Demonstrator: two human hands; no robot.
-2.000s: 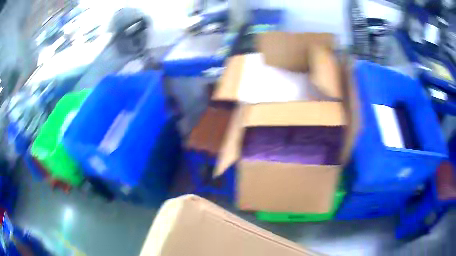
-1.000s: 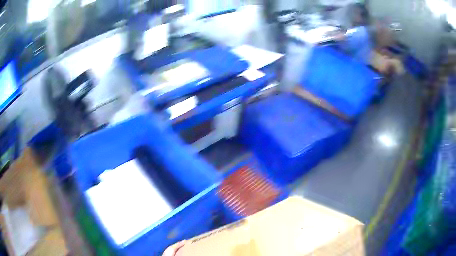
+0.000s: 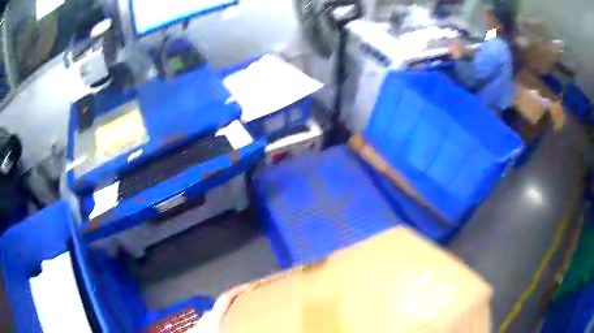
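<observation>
A closed brown cardboard carton fills the bottom centre, close in front of me, with a strip of tape along its top. A pale, blurred shape at its lower left edge looks like part of my left hand, against the carton's side and cut off by the picture's bottom edge. Its fingers are not clear. My right hand is not in view. The carton's lower part is cut off.
A blue flat-topped pallet or platform lies just beyond the carton, with a large blue tote behind. A blue desk with a keyboard stands left. A blue tote holds white sheets. A person is at back right.
The view has swung right, past the open carton of purple items, to the desk and blue platform. The carton has stayed close in front of me as the background moved left.
</observation>
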